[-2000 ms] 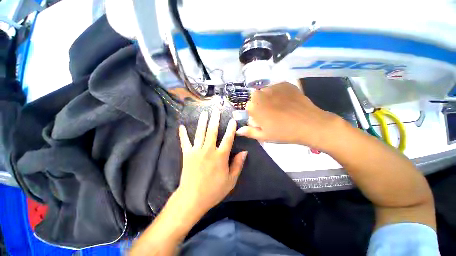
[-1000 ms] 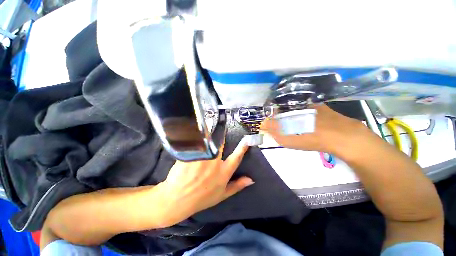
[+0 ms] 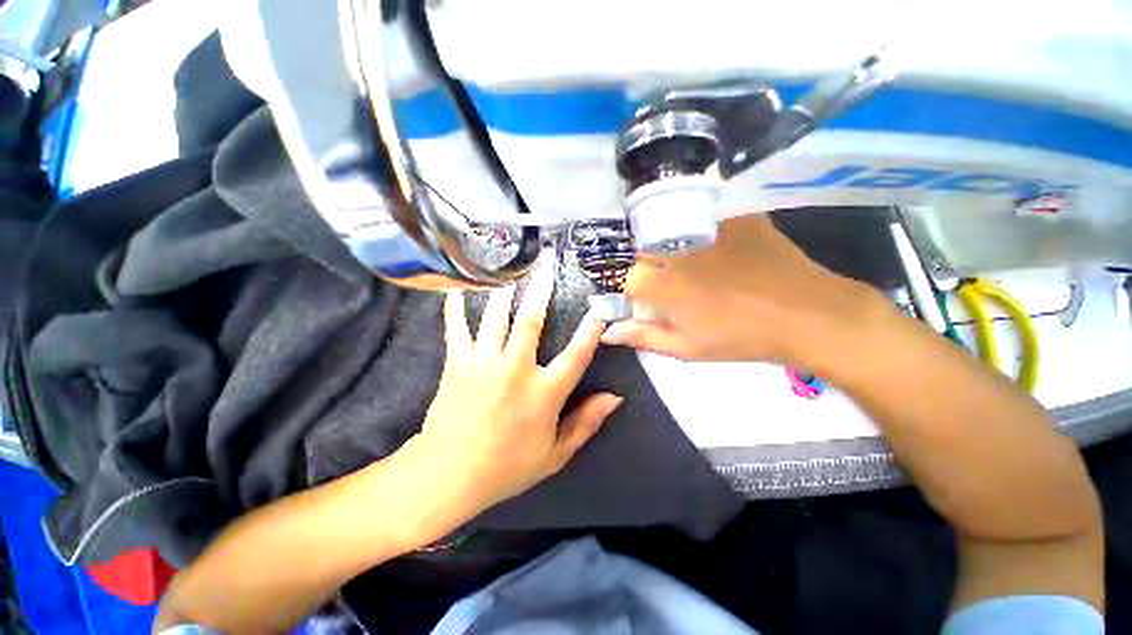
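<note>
A dark grey garment piece (image 3: 360,372) lies bunched on the white table and hangs over its front edge. My left hand (image 3: 503,391) lies flat on the cloth with fingers spread, fingertips close to the needle area. My right hand (image 3: 708,298) is at the right of the needle area, its upper part behind the machine's white knob; its fingers are bent near the cloth edge and what they hold, if anything, is hidden. The white sewing machine head (image 3: 795,149) with a blue stripe stands over both hands. The shiny metal cover (image 3: 335,137) hides part of the cloth.
Scissors with a yellow handle loop (image 3: 1012,335) lie right of my right forearm, beside a black flat object (image 3: 844,248). A small pink item (image 3: 804,382) lies under my forearm. A measuring scale (image 3: 807,474) runs along the table's front edge. A red thing (image 3: 130,576) and blue crate (image 3: 37,509) show lower left.
The view has shifted, so the machine's metal cover no longer hides my left fingers as much. My left fingers now show spread on the cloth. My right hand stays by the needle area.
</note>
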